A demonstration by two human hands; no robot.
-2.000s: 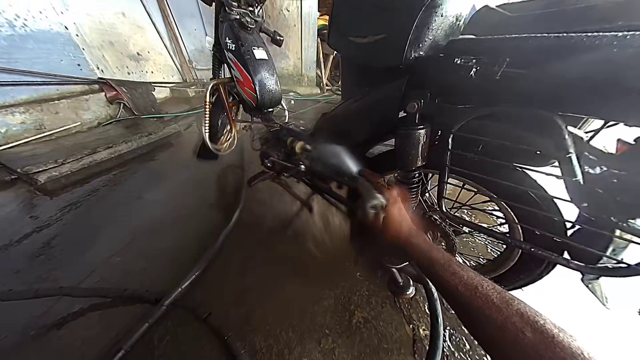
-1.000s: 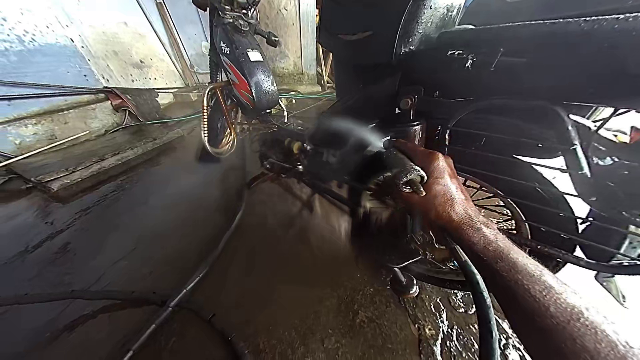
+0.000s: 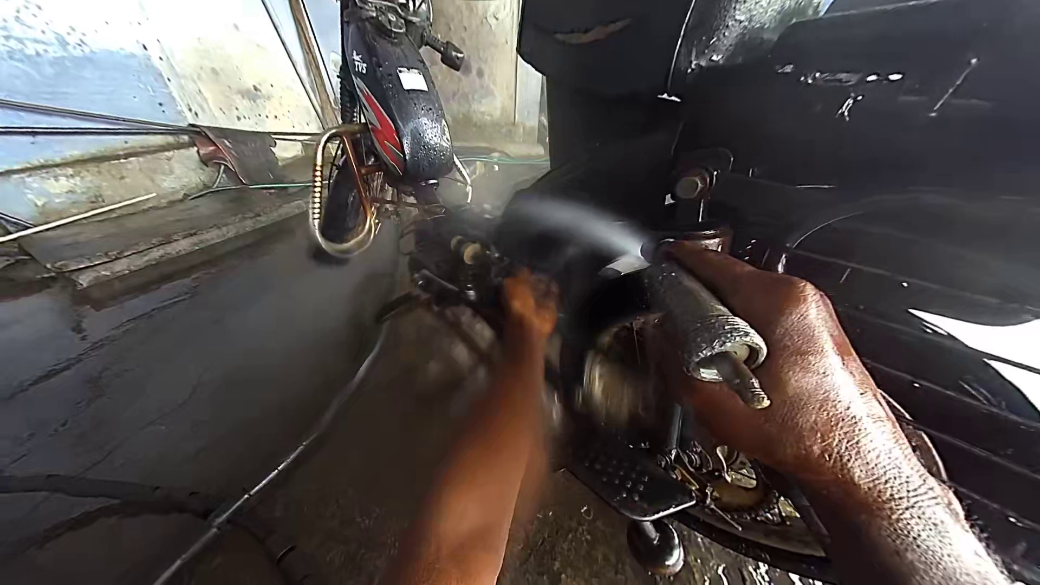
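Note:
My right hand (image 3: pixel 780 357) is closed around a metal spray gun (image 3: pixel 707 325), and a white jet of water leaves its front toward the upper left. My left hand (image 3: pixel 530 305), blurred, reaches forward among the dark lower parts of a wet black motorcycle (image 3: pixel 812 138); whether it grips anything cannot be told. Below the right hand are a black ribbed footrest plate (image 3: pixel 634 479) and part of the spoked rear wheel (image 3: pixel 735 479). Mist veils the engine area beyond the left hand.
A second motorcycle with a black and red tank (image 3: pixel 418 122) stands ahead, with a coiled metal crash guard (image 3: pixel 345 244). A hose (image 3: pixel 301 455) crosses the wet floor (image 3: pixel 203 349). A low concrete ledge (image 3: pixel 179 236) runs along the left wall.
My left hand has come into view and reaches in among the motorcycle's lower parts. The right hand with the spray gun appears nearer and larger, its jet still running.

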